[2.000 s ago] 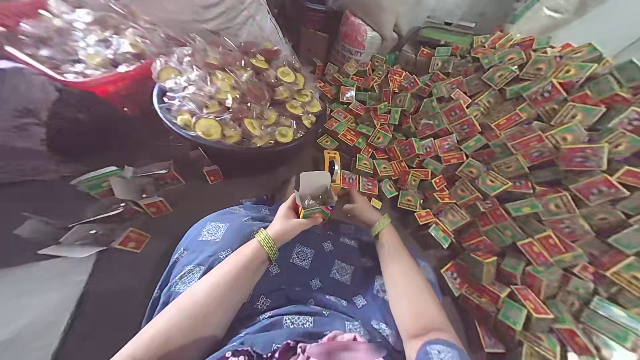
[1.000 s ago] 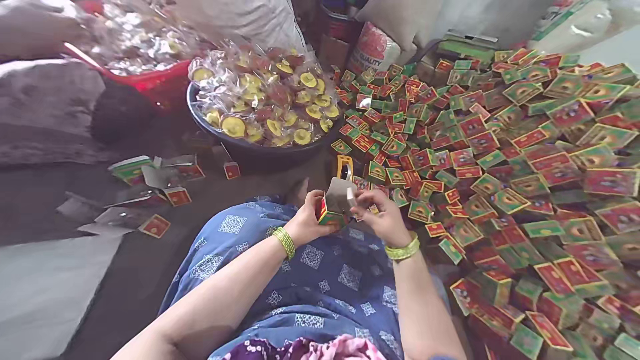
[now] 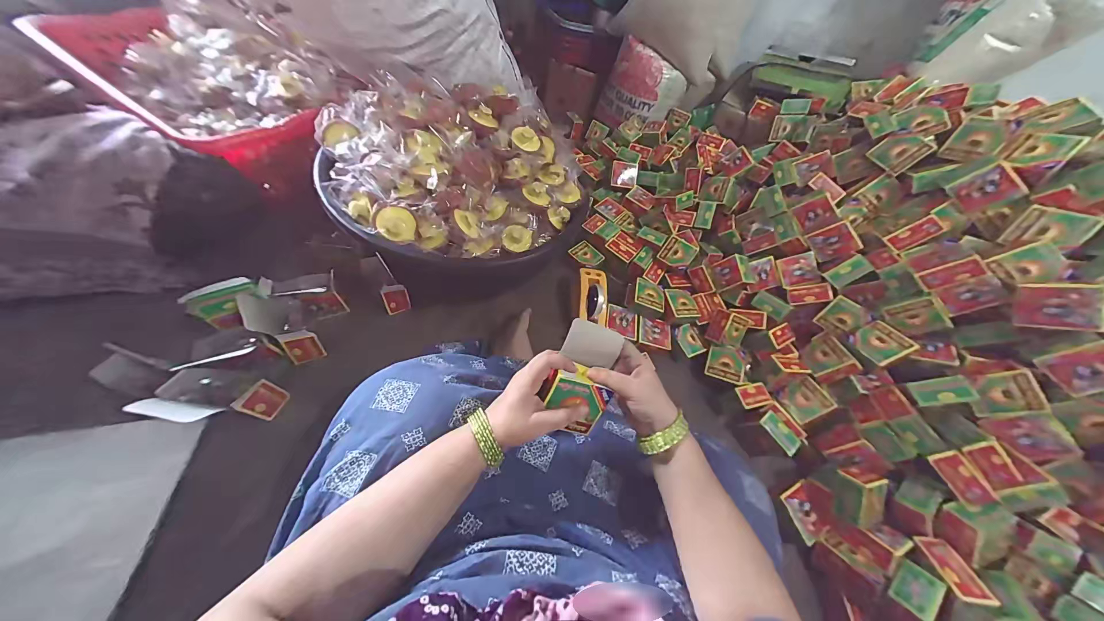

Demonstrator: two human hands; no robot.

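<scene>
A small red and green cardboard box (image 3: 573, 400) with its grey flap raised is held between both hands above my lap. My left hand (image 3: 536, 404) grips its left side, a finger across the printed face. On the box's right side, my right hand (image 3: 634, 386) has its thumb at the top edge below the flap. Just beyond the hands, a yellow tape dispenser (image 3: 593, 295) stands on the floor. Left of my knees lie several flat or opened cartons (image 3: 259, 312).
A large heap of printed boxes (image 3: 811, 285) covers the right side. Ahead stands a round tub (image 3: 405, 250) of yellow items in clear wrappers, with a red basket (image 3: 259, 142) of wrapped pieces behind it at left. Sacks (image 3: 642, 82) and a green scale-like device (image 3: 802, 78) are at the back.
One second ago my right hand was raised at the box's right, holding something pale; now its fingers are on the box, and the grey flap stands up. The view has shifted slightly.
</scene>
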